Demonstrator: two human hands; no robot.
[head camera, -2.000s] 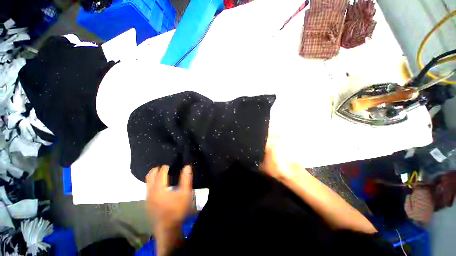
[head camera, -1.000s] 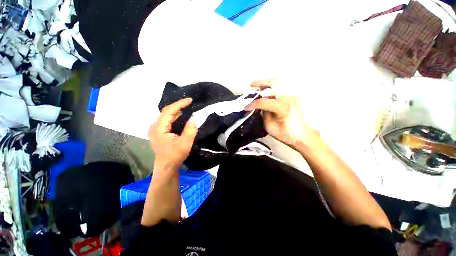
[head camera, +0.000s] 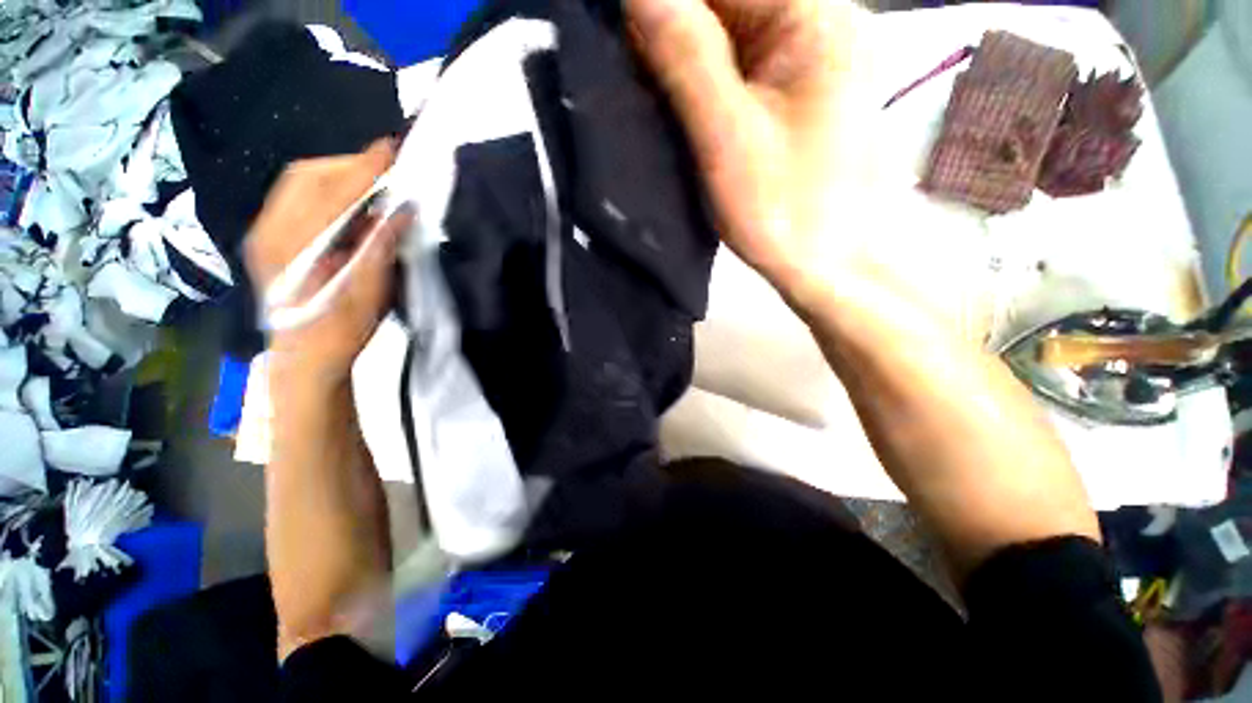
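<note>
A black garment (head camera: 625, 261) with tiny pale specks is held up close in front of me, with its white facing strip (head camera: 467, 453) and a smooth black inside showing. My left hand (head camera: 330, 247) grips the garment's left edge, where a thin white loop or tape (head camera: 309, 295) hangs over the fingers; it is slightly blurred. My right hand (head camera: 755, 110) is raised at the top edge of the garment and holds it there; its fingertips are partly hidden or cut off by the upper frame edge.
A steam iron (head camera: 1126, 357) lies at the right of the white-covered table (head camera: 879, 440). Reddish-brown checked cloth (head camera: 1002, 124) and a slim pinkish tool (head camera: 930, 76) lie at the far side. Another black garment (head camera: 275, 117) is at upper left, beside a heap of grey-white cloth pieces (head camera: 83, 275).
The garment, lying speckled side up two seconds ago, is now lifted and opened nearer to me with its white strip showing. Both hands have moved up, the left one outward to the left.
</note>
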